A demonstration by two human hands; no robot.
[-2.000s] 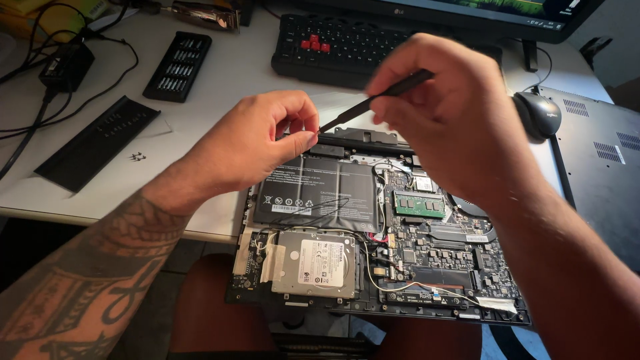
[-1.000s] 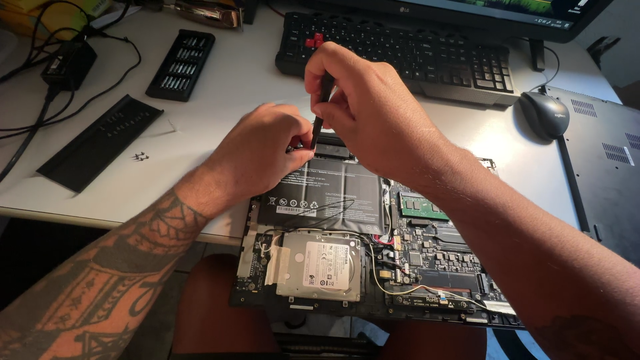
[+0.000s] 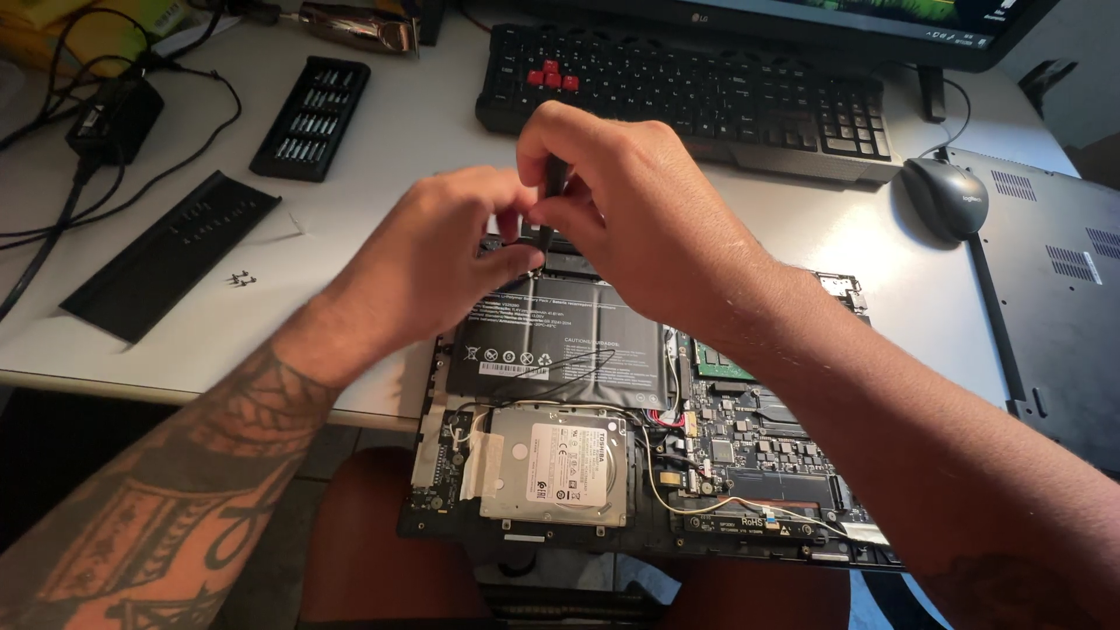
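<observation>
An opened laptop base [image 3: 647, 525] lies partly on the table edge, above the person's legs. Its black battery pack [image 3: 560, 341] sits at the upper left, the Toshiba hard drive [image 3: 560, 472] below it, and a green memory module [image 3: 716, 360] to the right. My right hand [image 3: 630, 201] grips a dark screwdriver [image 3: 553, 192], held nearly upright with its lower end at the battery's top edge. Close beside the shaft, my left hand [image 3: 446, 254] has thumb and fingers pinched together near the tip; whether they hold a small part is hidden.
Loose screws [image 3: 242, 278] lie left of the laptop, near a flat black case cover [image 3: 175, 258] and a bit holder [image 3: 311, 118]. A keyboard [image 3: 682, 105] and monitor [image 3: 875, 17] stand behind. At right are a mouse [image 3: 947, 199] and the laptop's bottom cover [image 3: 1050, 289]. Cables [image 3: 188, 157] run at left.
Two seconds ago the screwdriver was tilted sideways in my right hand, farther right. It now stands nearly upright over the battery's top edge, beside my left fingers.
</observation>
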